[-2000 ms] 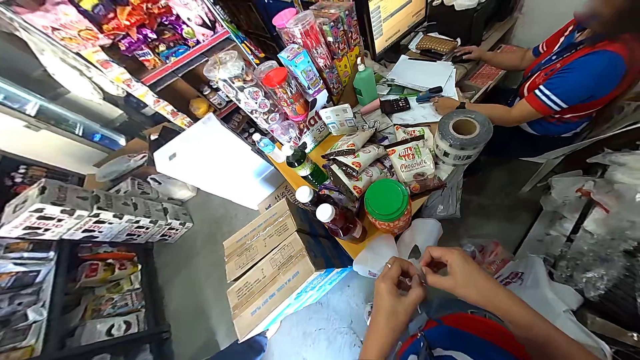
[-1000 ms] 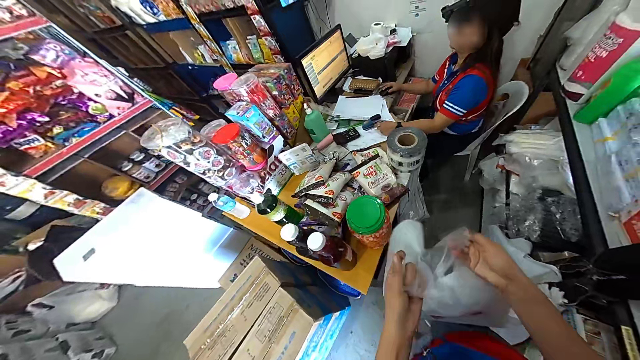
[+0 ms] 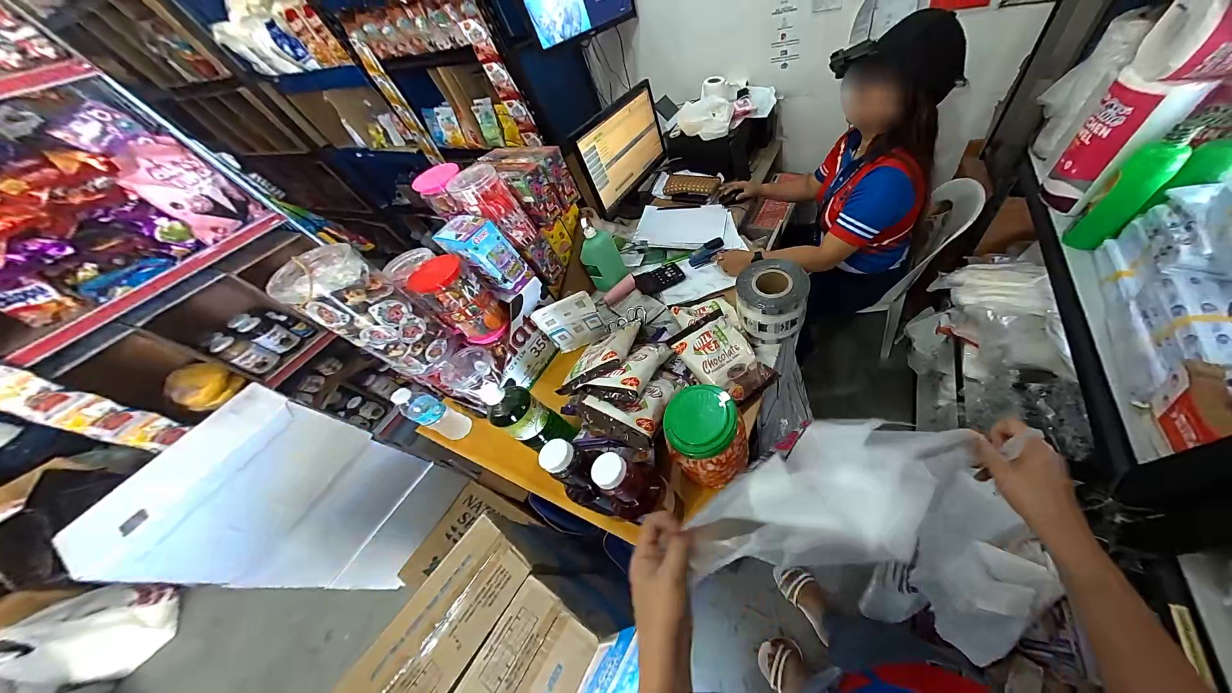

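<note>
A thin white plastic bag [image 3: 837, 491] is stretched out between my two hands at the lower right. My left hand [image 3: 662, 558] pinches its left edge, just below the dark bottles. Its upper right side is gripped by my right hand [image 3: 1025, 472]. On the yellow counter [image 3: 520, 481], close behind the bag, stand a jar with a green lid [image 3: 705, 433] and dark bottles with white caps [image 3: 626, 481]. Several packets of chocolate snacks [image 3: 717, 356] lie piled behind the jar, beside a roll of clear plastic film [image 3: 773, 303].
A person [image 3: 881, 183] in a blue and red shirt sits at the desk with a computer monitor [image 3: 621, 144]. Cardboard boxes [image 3: 500, 616] stand at the lower left of the counter. A shelf [image 3: 1097, 289] with bottles and packs runs along the right side.
The bag has been spread wide, and my hands have moved apart. One second ago it was more bunched between them. The view has shifted upward since the first frame.
</note>
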